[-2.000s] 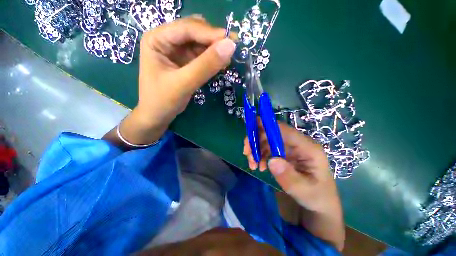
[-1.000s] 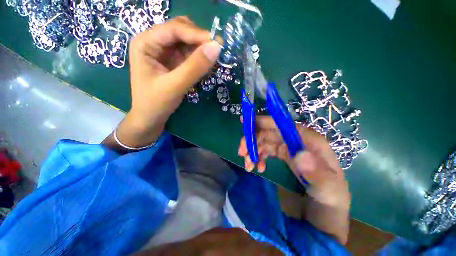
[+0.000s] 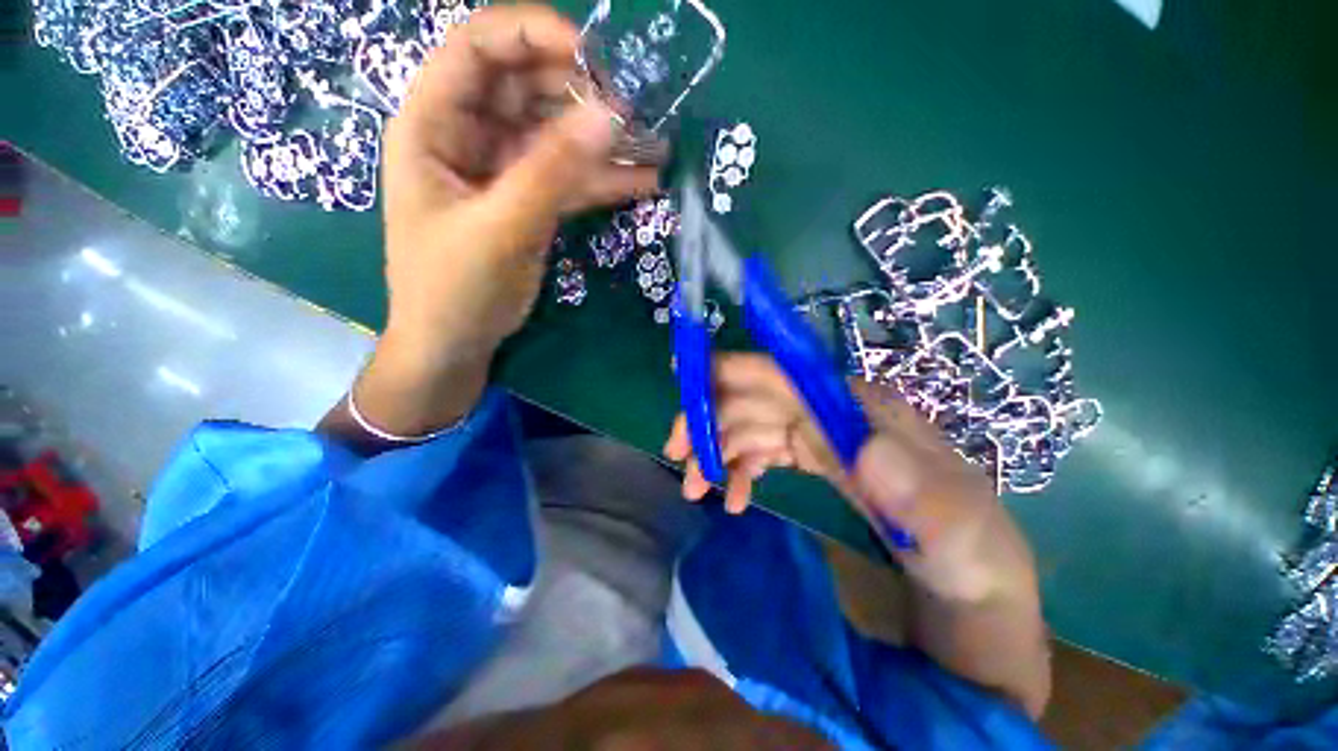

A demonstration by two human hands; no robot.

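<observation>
My left hand [image 3: 492, 184] holds a silver casting [image 3: 646, 59], a loop-shaped frame with small parts inside, at the top of the view; it is blurred. My right hand [image 3: 866, 470] holds the blue-handled nippers [image 3: 800, 360] with the handles spread. Their blurred silver jaws are just below the casting and look apart from it. Small silver cast parts [image 3: 655, 267] lie in a loose group on the green table, partly behind the nippers. One cluster of parts [image 3: 731, 159] lies to the right of the jaws.
Tangled thin scrap frames [image 3: 976, 345] lie right of the nippers. A large heap of castings [image 3: 235, 88] lies upper left. Another silver heap [image 3: 1310, 602] is cut off at the right edge. A pale piece [image 3: 1142, 8] is at the top right. Red items [image 3: 52, 499] are below at left.
The casting has moved left and been turned in my left hand's fingers. The nippers have moved left and their handles have spread. A part cluster beside the jaws now shows uncovered on the table.
</observation>
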